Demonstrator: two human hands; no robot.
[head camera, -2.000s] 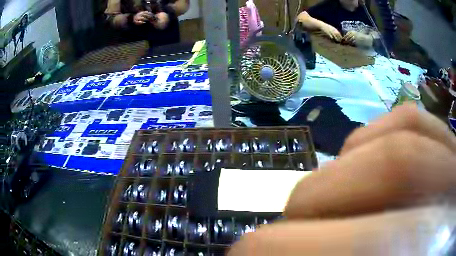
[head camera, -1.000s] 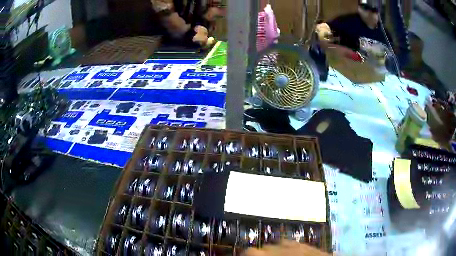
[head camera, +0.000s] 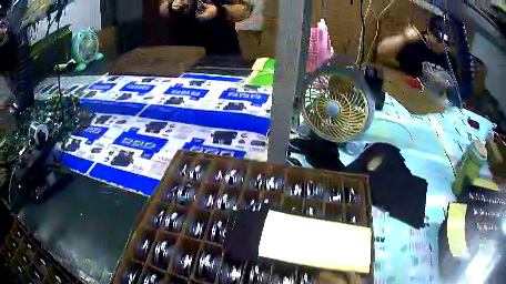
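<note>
A divided brown cardboard tray (head camera: 362, 186) stands on the bench in front of me, tilted in view. Its cells hold glossy dark round parts (head camera: 208, 263), mostly upright. A black sheet (head camera: 244, 236) with a cream-white rectangle (head camera: 315, 241) on its right part lies across the tray's right half and hides several cells. A small tan blurred patch shows at the bottom edge below the sheet; it may be a fingertip of my right hand, too cut off to tell. My left hand is not in view.
Blue-and-white printed sheets (head camera: 211, 116) lie behind the tray. A metal post (head camera: 286, 83), a desk fan (head camera: 334, 108) and black cloth (head camera: 396, 183) stand or lie behind it. A black tray (head camera: 488, 238) and yellow-green bottle (head camera: 470, 166) are right. Dark tangled parts (head camera: 41, 130) are left. Two people are across the bench.
The large blurred hand over the sheet's right end withdrew to the bottom edge, leaving the sheet on the tray. The view has shifted, so the scene sits lower and further right.
</note>
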